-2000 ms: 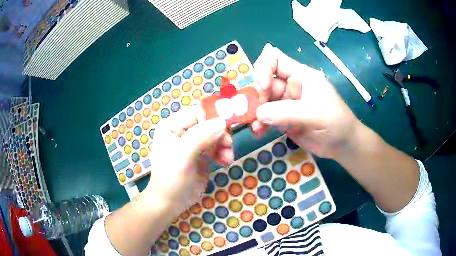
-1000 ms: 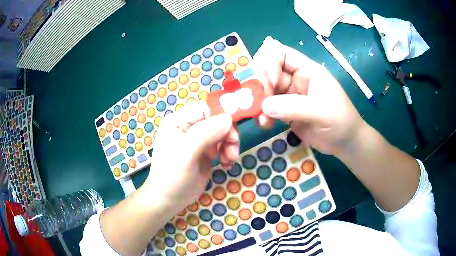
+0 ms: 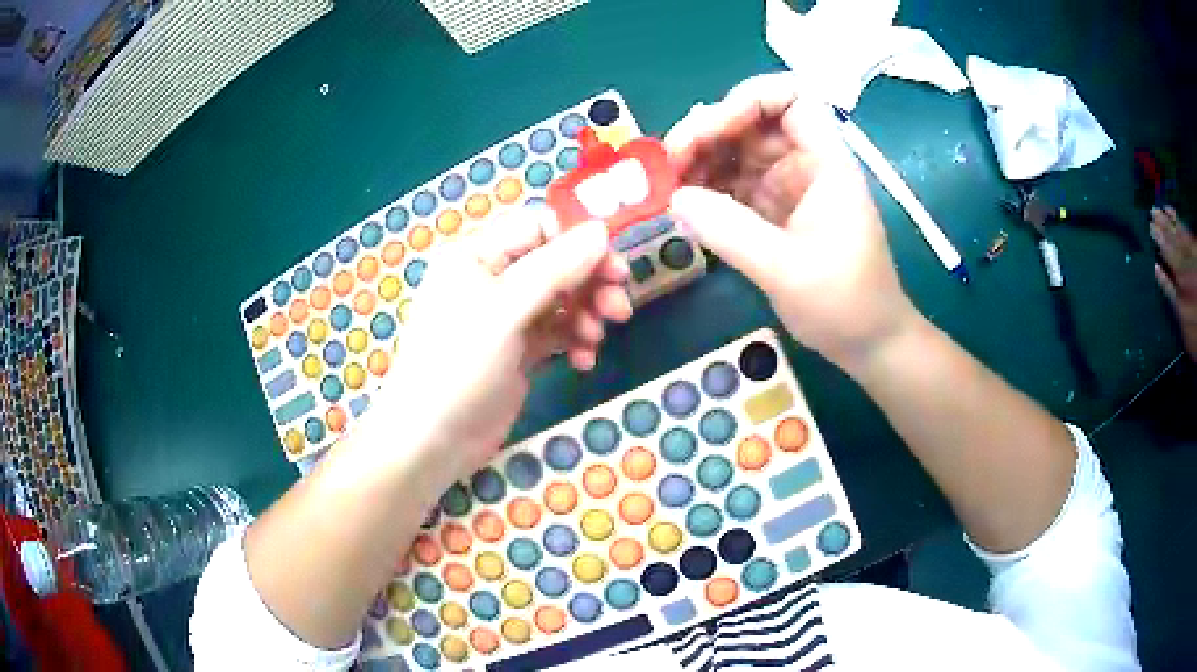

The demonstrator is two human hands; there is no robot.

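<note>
A bright red silicone piece point(image 3: 614, 187) with two white patches and a small tab on top is held up above the panels. My left hand point(image 3: 512, 295) grips its lower left side between thumb and fingers. My right hand point(image 3: 801, 210) is at its right edge, thumb and fingertips against it. A cream keyboard-shaped panel point(image 3: 617, 505) with coloured domes lies nearest me. A second dome panel point(image 3: 381, 282) lies beyond it, partly hidden by my left hand and the red piece.
A clear bottle point(image 3: 151, 538) lies at left beside a red basket or tray point(image 3: 66, 624). Panel stacks point(image 3: 197, 79) stand at the far left. White wipes point(image 3: 1037, 118), a white pen or knife point(image 3: 906, 197) and pliers point(image 3: 1050, 243) lie right. Another person's hand point(image 3: 1175, 256) is at the right edge.
The red piece and both my hands have moved up and away from the near panel. My right fingers have spread more. Another person's hand has appeared at the right edge.
</note>
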